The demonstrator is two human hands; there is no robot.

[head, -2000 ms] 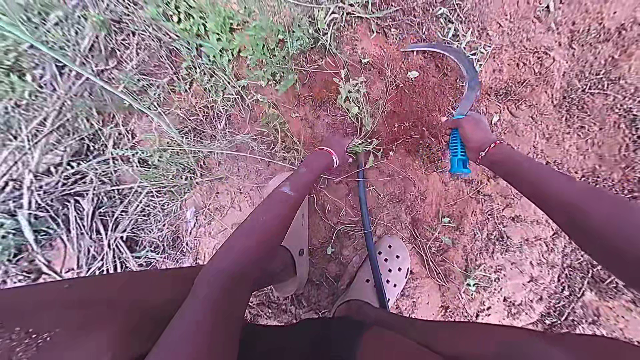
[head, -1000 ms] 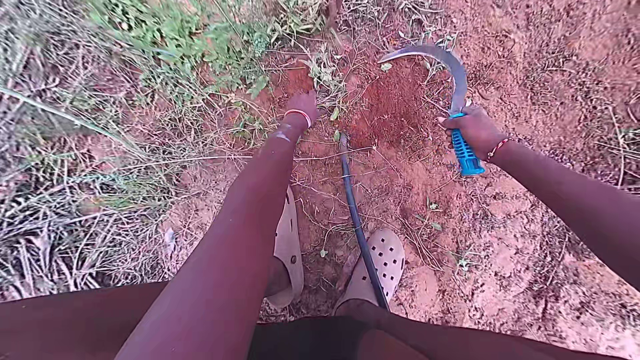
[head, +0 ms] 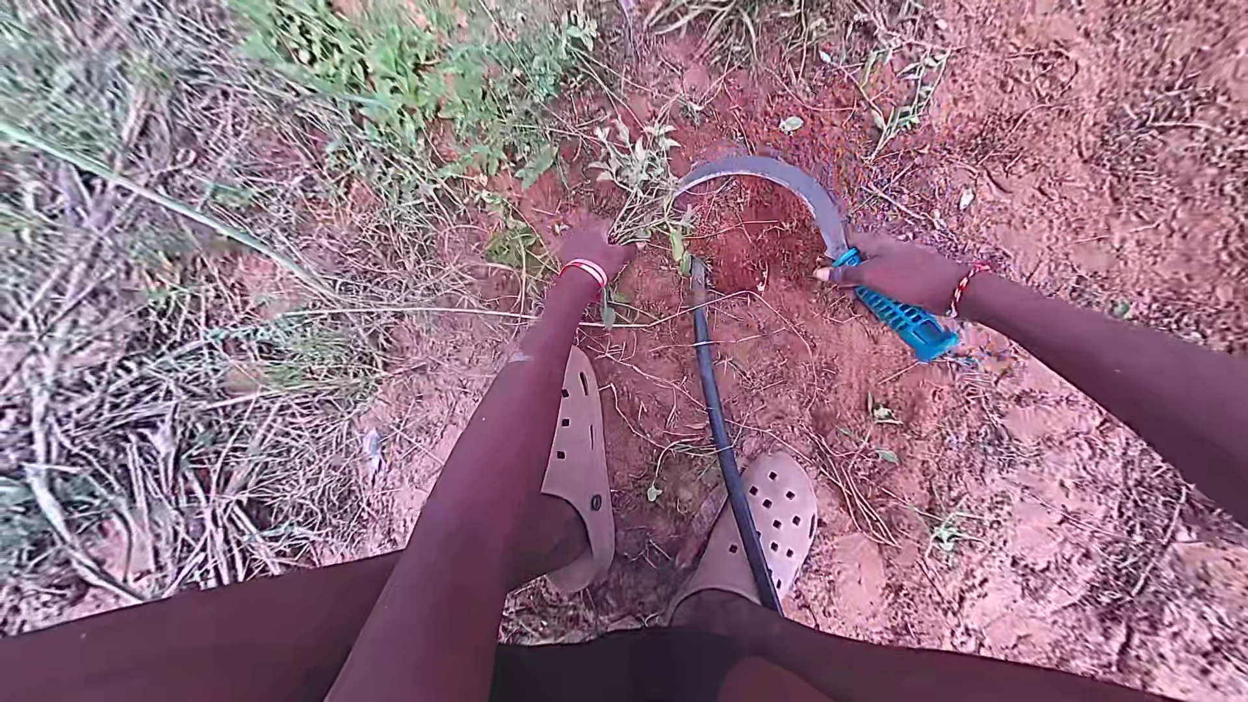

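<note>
My right hand grips a sickle by its blue plastic handle. The curved metal blade arches to the left over reddish loose soil, its tip beside a leafy weed. My left hand is closed on the stems of that weed, left of the blade tip. A black hose or pipe runs from just below the weed down across one shoe. Where the weed's stems meet the ground is partly hidden.
Two beige clogs on my feet stand below the hands. Dry cut stalks cover the ground at left, with green low plants at upper left. Reddish bare earth with small weeds lies at right.
The sickle has swung leftward, so its blade tip is now next to the weed. My left hand, near the hose end two seconds ago, is now left of it on the weed's stems.
</note>
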